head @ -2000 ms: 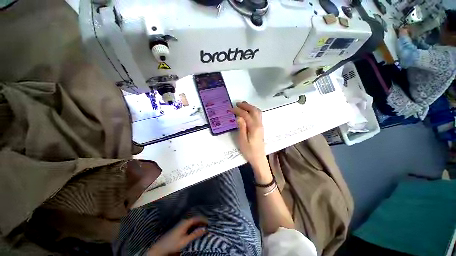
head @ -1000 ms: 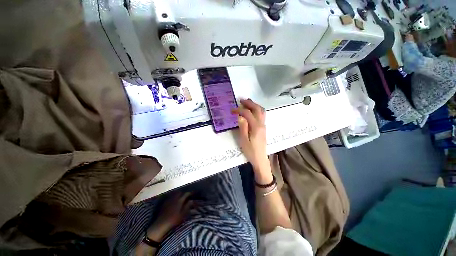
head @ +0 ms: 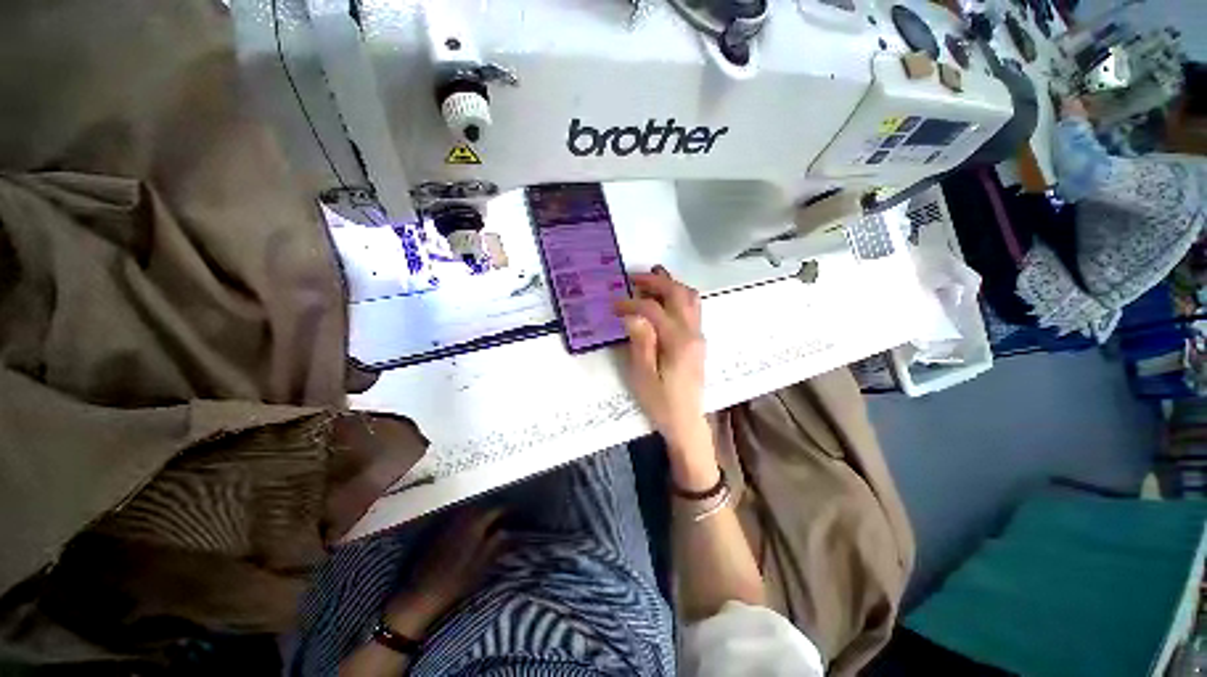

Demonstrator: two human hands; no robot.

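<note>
A smartphone (head: 580, 271) with a lit purple-pink screen lies on the machine bed, right of the needle area. My right hand (head: 666, 347) rests at its right edge, fingertips bent over the screen, holding nothing. My left hand (head: 454, 562) lies in shadow on my striped clothing; it looks empty, fingers loosely apart. Brown garment fabric (head: 159, 291) is heaped at the left, with a finely striped inner piece (head: 225, 496) showing at its fold. More brown cloth (head: 807, 489) hangs right of my lap.
The white "brother" sewing machine (head: 635, 93) spans the top, its presser foot area (head: 426, 258) brightly lit. A small dark stick-like item (head: 410, 485) lies on the table edge. A white bin (head: 950, 364) stands at right, with teal cloth (head: 1059, 582) below. Another person's sleeve (head: 1096, 156) shows upper right.
My left hand has drawn back across my lap from its place two seconds ago, and its wrist bracelet now shows. My right hand stays at the phone with small finger movements. The view has shifted slightly.
</note>
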